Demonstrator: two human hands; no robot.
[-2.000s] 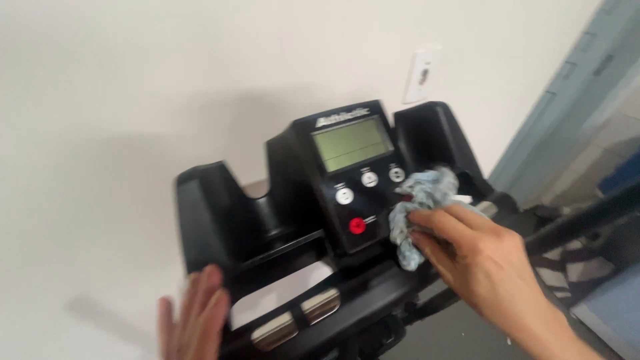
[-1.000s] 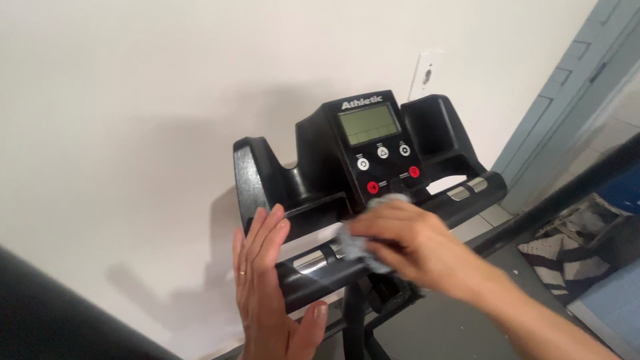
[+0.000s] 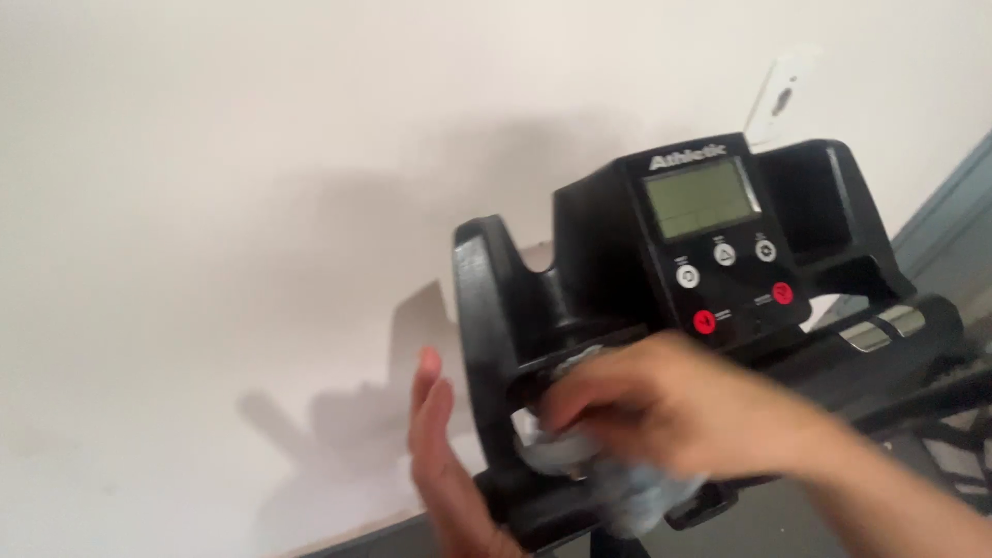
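A black Athletic exercise machine console (image 3: 604,263) stands tilted before the wall, with a grey-green display (image 3: 700,198), white round buttons and two red ones. My right hand (image 3: 666,403), blurred, grips a crumpled light-blue cloth (image 3: 639,496) at the left part of the console's handlebar, over the opening there. The cloth covers some of the bar, and its exact contact is blurred. My left hand (image 3: 453,465) is upright at the console's left end, fingers up and holding nothing; its lower part is at the bar's end. Metal sensor plates (image 3: 883,327) show on the bar's right side.
Behind the console is a pale wall (image 3: 194,194) with a white wall plate (image 3: 779,97). A blue-grey door frame (image 3: 949,209) stands at the right. A black bar runs off to the lower right, above a striped fabric item (image 3: 957,457).
My right hand with the cloth has moved from the console's right-hand button area, two seconds ago, leftward to the left part of the handlebar. The view has shifted.
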